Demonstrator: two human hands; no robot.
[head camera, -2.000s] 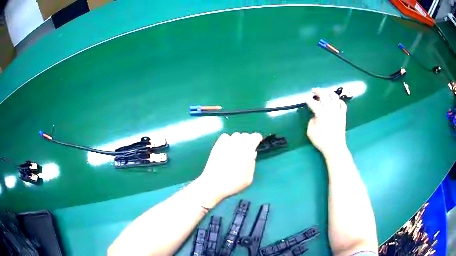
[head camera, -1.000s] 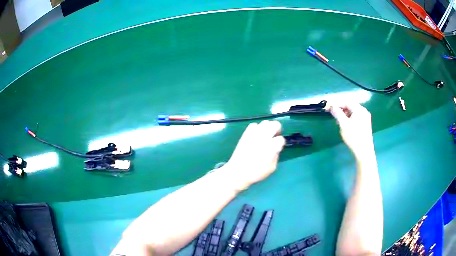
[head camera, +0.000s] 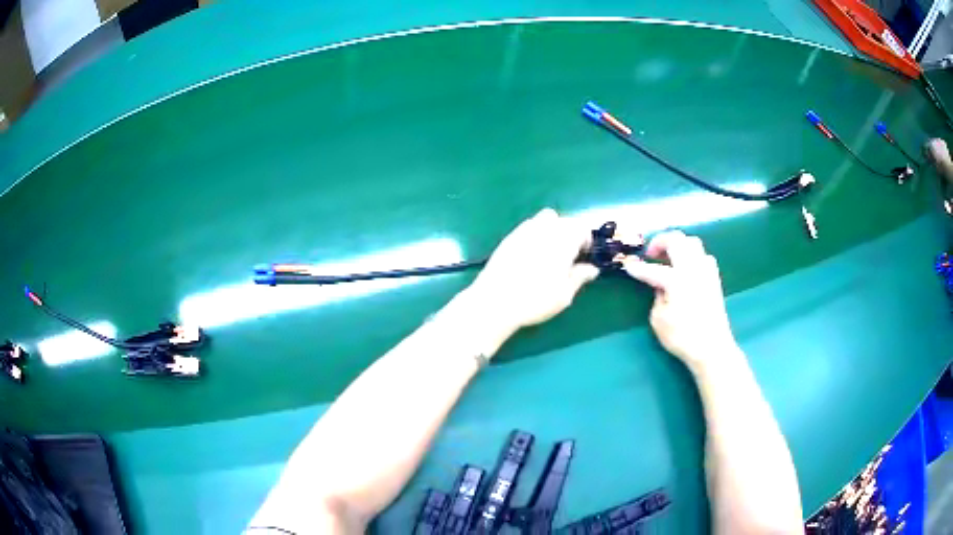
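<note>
My left hand (head camera: 538, 270) is closed around black plastic housings (head camera: 606, 247), whose right ends stick out past the fingers. The cable assembly (head camera: 387, 274) runs left from this hand to a blue and orange-red tip on the belt. My right hand (head camera: 681, 291) pinches a bright metal contact (head camera: 628, 251) at the right end of the housings. The fingers hide how far the contact sits in. Several loose housings (head camera: 507, 481) lie on the work surface below.
A fitted housing pair (head camera: 162, 363) lies at left on the belt. Other cable assemblies (head camera: 690, 176) and a loose contact (head camera: 810, 222) lie at right. Black tray (head camera: 84, 470) at lower left, blue bin (head camera: 925, 444) at lower right. Another person's hand (head camera: 940, 157) shows at the right edge.
The cables on the belt have shifted left. My left hand has moved up with the second housing to the cable's housing. My right hand has moved left and down, towards it.
</note>
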